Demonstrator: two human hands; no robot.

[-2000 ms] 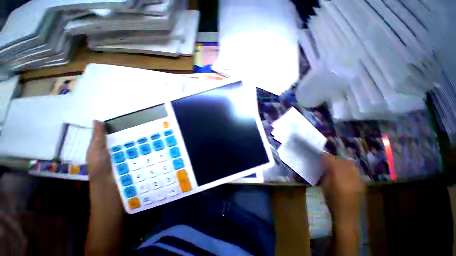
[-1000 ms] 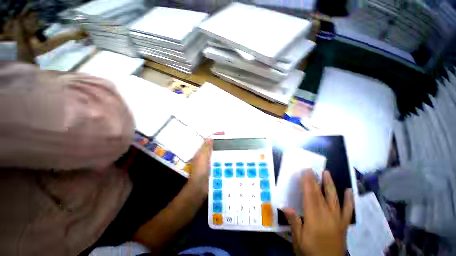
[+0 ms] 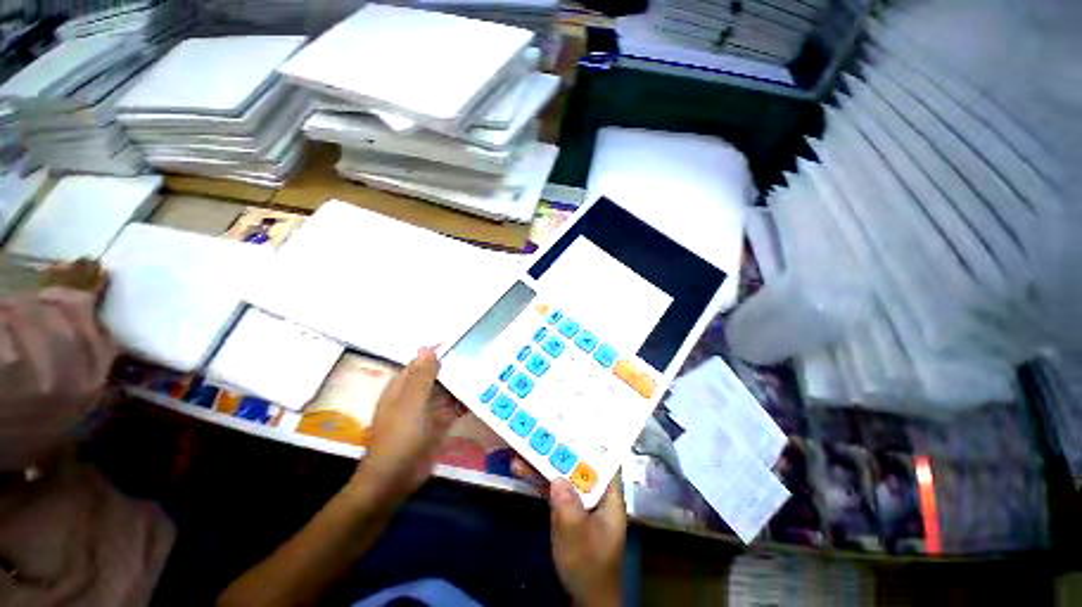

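Note:
A white calculator with blue and orange keys and a black writing panel is held tilted above the bench edge. A blank white slip lies on its black panel. My left hand grips the calculator's left edge near the grey display. My right hand grips its lower corner, thumb on top and fingers hidden beneath. More white leaflets with fine print lie on the poster to the right.
White slabs are stacked at the back left. Translucent sleeves fan out at the right. White foam sheets lie behind the calculator. A neighbour's sleeve and hand are at the left, by flat white slabs.
The slip was first with other leaflets in my right hand, then pressed onto the black panel. Now my right hand has moved off it to the calculator's lower corner, and the calculator is turned diagonally.

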